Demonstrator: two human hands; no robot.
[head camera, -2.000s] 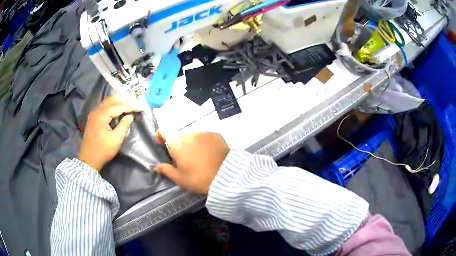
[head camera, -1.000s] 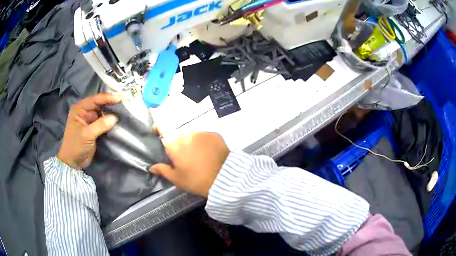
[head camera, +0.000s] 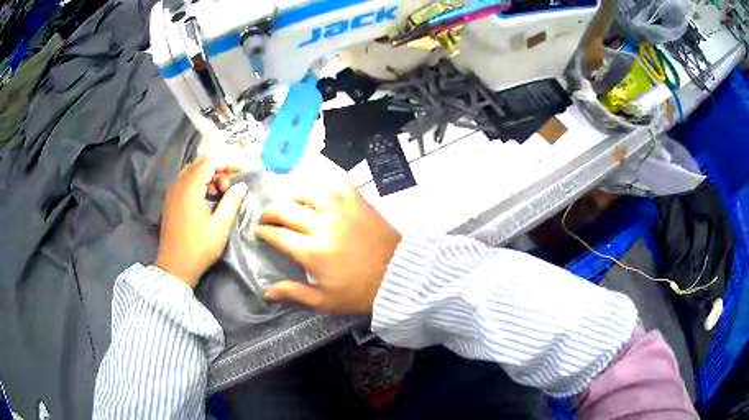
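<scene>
A dark grey garment piece (head camera: 238, 299) with a shinier face lies in front of the needle area of the white sewing machine (head camera: 287, 41) and spreads left. My left hand (head camera: 197, 217) is at the cloth edge just below the presser foot (head camera: 240, 135), thumb and fingers pinching it. My right hand (head camera: 333, 250) lies on the cloth to the right, fingers bent, gripping its right edge. The blue guard (head camera: 291, 127) hangs beside the needle. The needle tip is too bright and small to make out.
Black labels (head camera: 392, 164) and a pile of grey strips (head camera: 448, 98) lie right of the needle. A ruler strip (head camera: 526, 205) runs along the front edge. Thin tools (head camera: 460, 15) rest on the machine. A clear plastic bag (head camera: 608, 107), cord (head camera: 612, 258) and blue crate (head camera: 727, 205) are right.
My left hand has moved right and sits closer to my right hand. My right hand has shifted up and spread over the cloth. The whole view has shifted slightly.
</scene>
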